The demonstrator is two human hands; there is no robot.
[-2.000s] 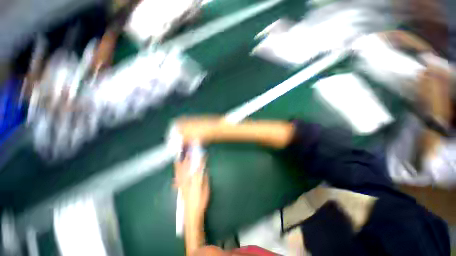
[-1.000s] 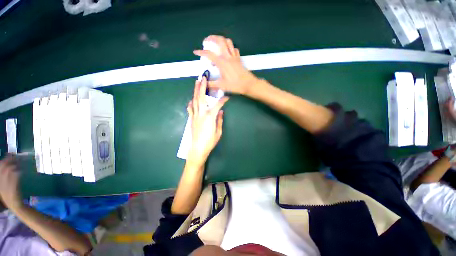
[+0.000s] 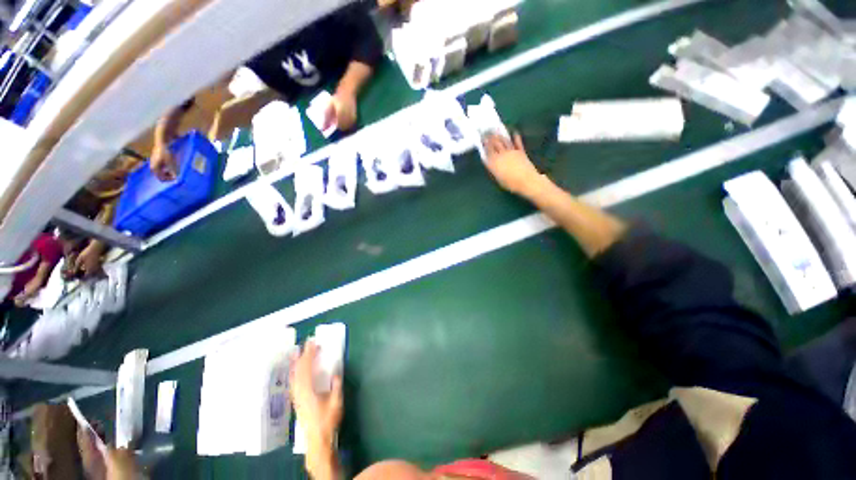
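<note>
My left hand [image 3: 321, 405] holds an upright white retail box [image 3: 330, 345] at the right end of a tight row of retail boxes [image 3: 235, 394] on the near lane. The fingers are on the box's left side and front. My right hand [image 3: 512, 165] is stretched out over the middle lane, its fingers on a white bagged device [image 3: 484, 117] at the right end of a row. Other bagged devices [image 3: 404, 161] with dark ovals lie to its left. How firmly the right fingers grip is partly hidden.
White strips [image 3: 413, 274] divide the green belt. White boxes lie at right [image 3: 777, 239], one block lies beyond my right hand [image 3: 624, 120], and more fan out at upper right. Workers' hands, a blue bin [image 3: 174, 192] and an overhead beam [image 3: 141, 103] are at left.
My hands were together over a white piece at the middle strip. They have parted: left to the box row, right out to the bagged devices. The view has turned and shows more of the far side.
</note>
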